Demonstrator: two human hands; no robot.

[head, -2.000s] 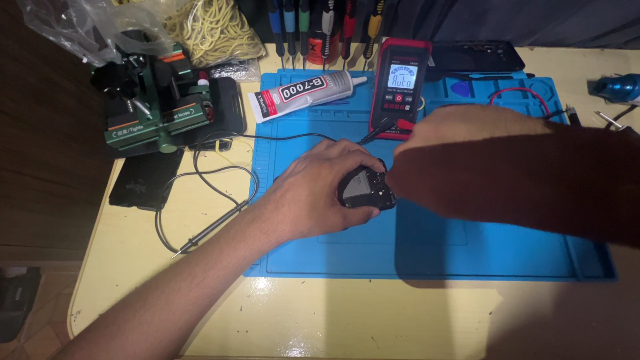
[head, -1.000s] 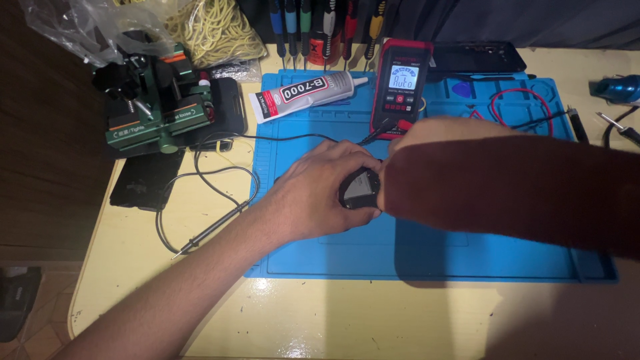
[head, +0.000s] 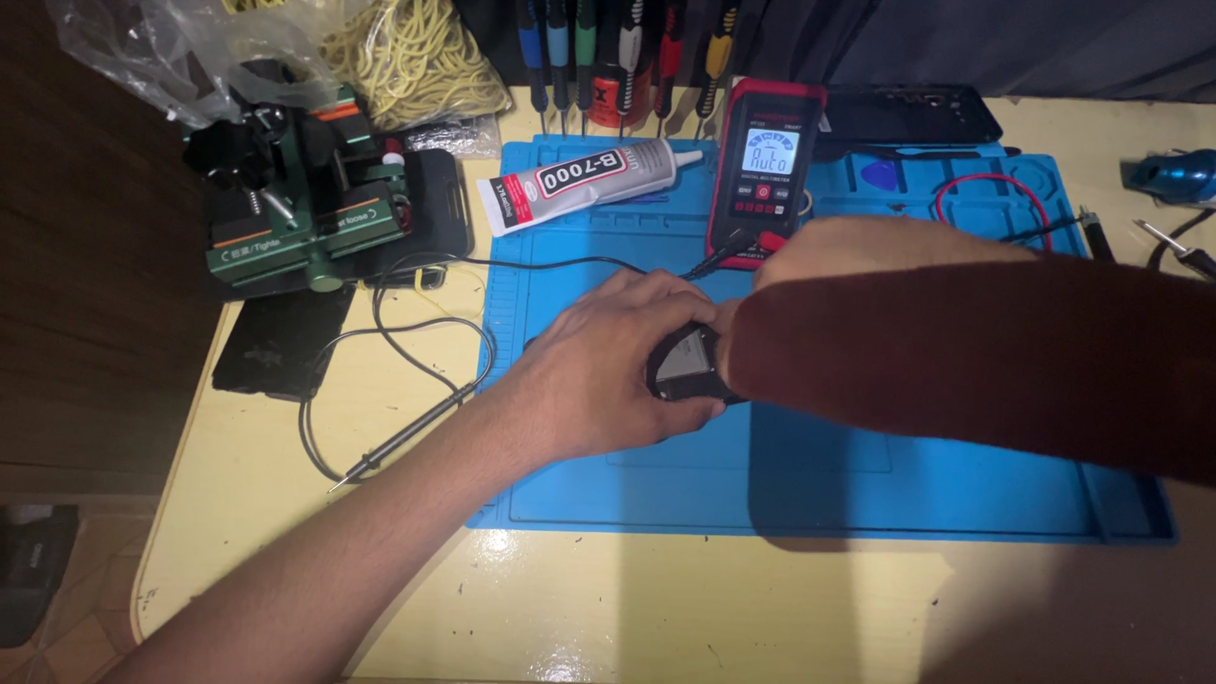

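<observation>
My left hand is closed around a small black device with a grey panel, low over the blue silicone work mat. The device looks like part of an opened phone, but its kind is not certain. My right hand is at the device's right side, its fingers mostly hidden by the wrist and dark red sleeve; whether it holds anything does not show. Just beyond both hands lies a red and black digital multimeter with a lit display and leads plugged in.
A B-7000 glue tube lies on the mat's back edge, near upright screwdrivers. At left are a green clamp holder, a black test probe and a dark flat panel. A soldering iron tip points in from the right.
My right hand and sleeve have shifted slightly and cover more of the device's right side. The multimeter's display reading has changed since the oldest frame. My left hand stays around the device.
</observation>
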